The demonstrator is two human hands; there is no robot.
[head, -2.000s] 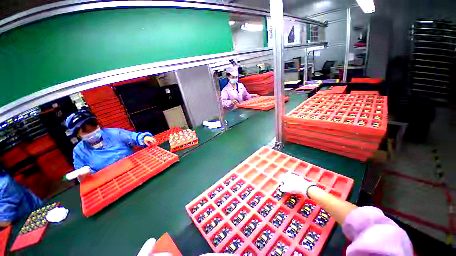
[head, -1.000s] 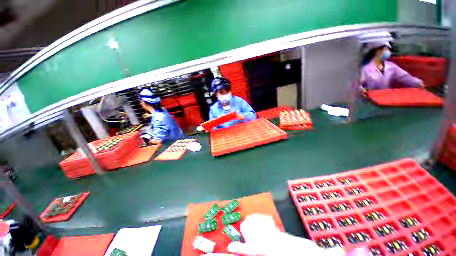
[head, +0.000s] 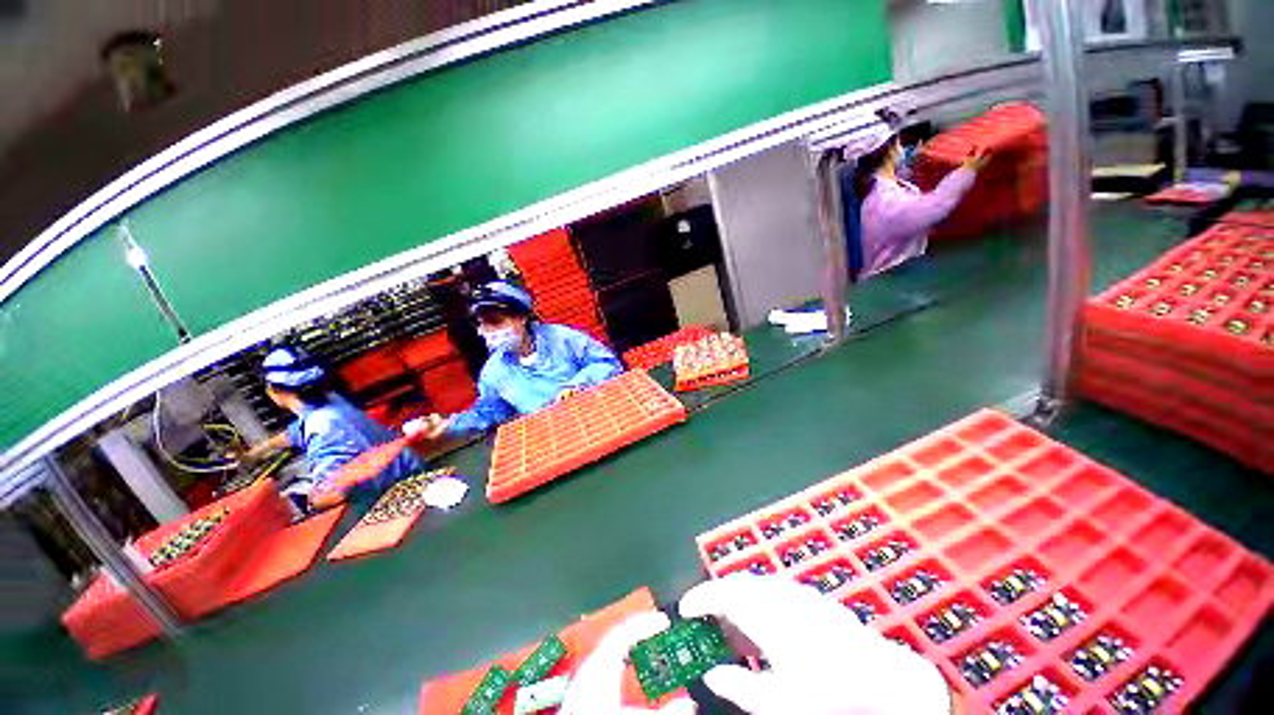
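A green circuit board is held up, green side showing, between my two gloved hands at the bottom centre. My left hand touches its left edge. My right hand grips its right side and top corner. Behind my hands lies a flat orange-red sheet with several loose green boards. To the right, a large red compartment tray has boards in its left and near pockets and empty pockets at the back and right. My right hand hides part of its near left side.
A metal post stands beyond the compartment tray, with stacked filled red trays to its right. Across the green bench are two people in blue and one in pink. Before them are an empty red tray and another tray stack.
The view has turned back to the right. My right hand has gone from the compartment tray to the loose boards, and both hands now hold up a board. The person in pink has turned to stacked trays.
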